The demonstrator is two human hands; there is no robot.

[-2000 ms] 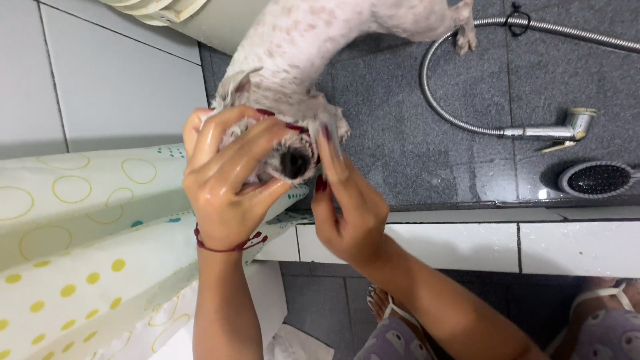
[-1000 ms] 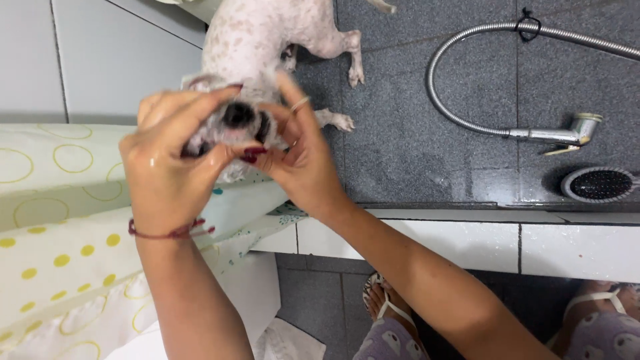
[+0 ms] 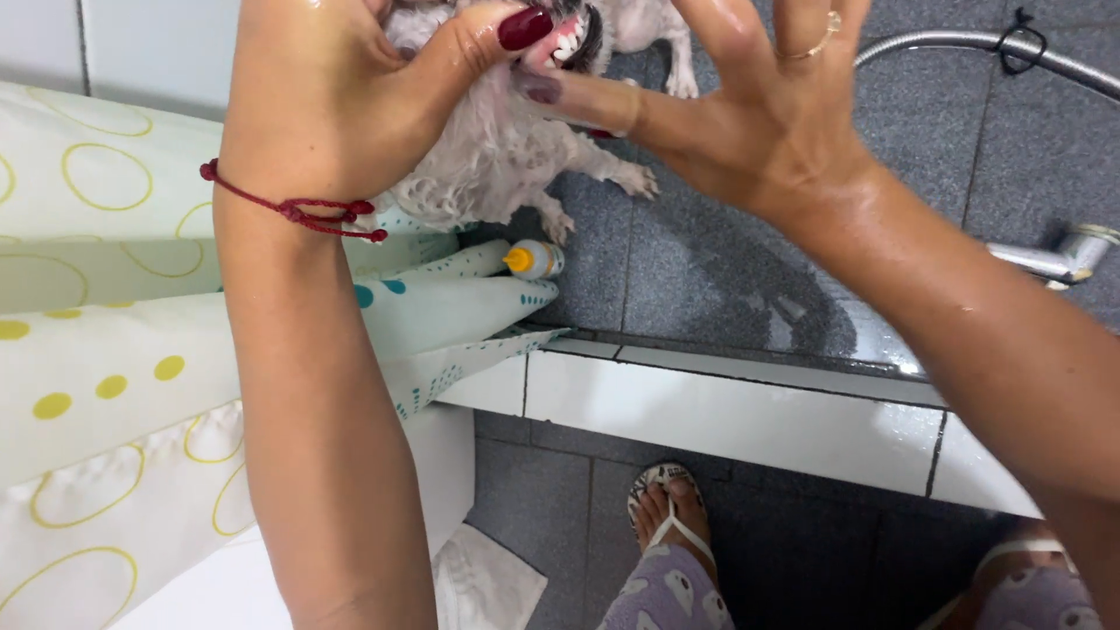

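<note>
A wet white dog (image 3: 490, 162) with curly fur is at the top of the view, its head partly cut off by the frame's edge. My left hand (image 3: 350, 87) holds the side of its muzzle, the thumb at the lip. My right hand (image 3: 752, 105) has its thumb at the dog's mouth and its other fingers spread. Between the two thumbs the teeth (image 3: 567, 42) and pink gum show. The dog's front paws rest on the grey tiles. A small bottle with a yellow nozzle (image 3: 534, 260) lies near them, by the curtain.
A patterned shower curtain (image 3: 114, 376) hangs at the left. A white tiled curb (image 3: 726, 420) crosses below the grey shower floor (image 3: 691, 280). At the right are a metal shower hose (image 3: 936, 42) and a chrome fitting (image 3: 1072, 258). My sandalled foot (image 3: 669, 507) stands below the curb.
The dog's teeth and gum now show between my thumbs. My right hand's fingers have spread away from its head. The small bottle has come into sight. The view has shifted.
</note>
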